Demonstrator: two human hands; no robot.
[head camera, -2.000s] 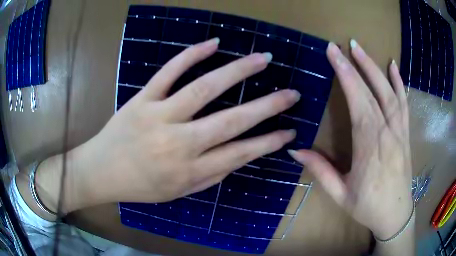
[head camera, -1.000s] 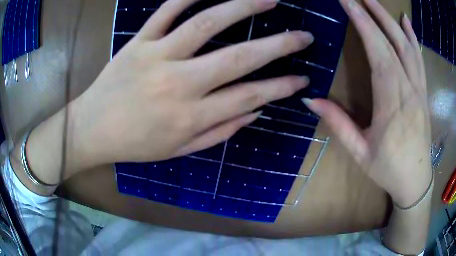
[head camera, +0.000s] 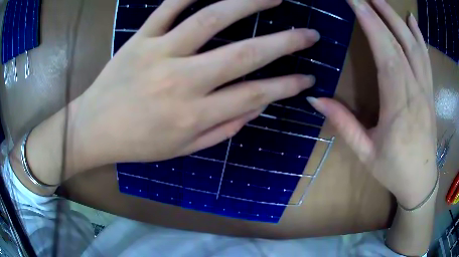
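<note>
A dark blue solar cell panel with thin silver lines lies on the brown table in front of me. A silver bracket-shaped connecting ribbon projects past its lower right edge. My left hand lies flat across the panel, palm down, fingers spread to the right; its upper fingertips reach the frame's top. My right hand stands at the panel's right edge, thumb and index fingertips at or close to the edge, fingers apart. The panel's top is cut off by the frame and much of its middle is hidden under my left hand.
The brown table shows around the panel. Another cell piece with silver leads lies at upper left, and one at upper right. Ribbon offcuts and red and yellow handles are at the right edge.
Since the first frame, the panel and both hands sit higher in view, as do the table's other things. My left little finger is drawn in. Over the last second almost nothing has moved.
</note>
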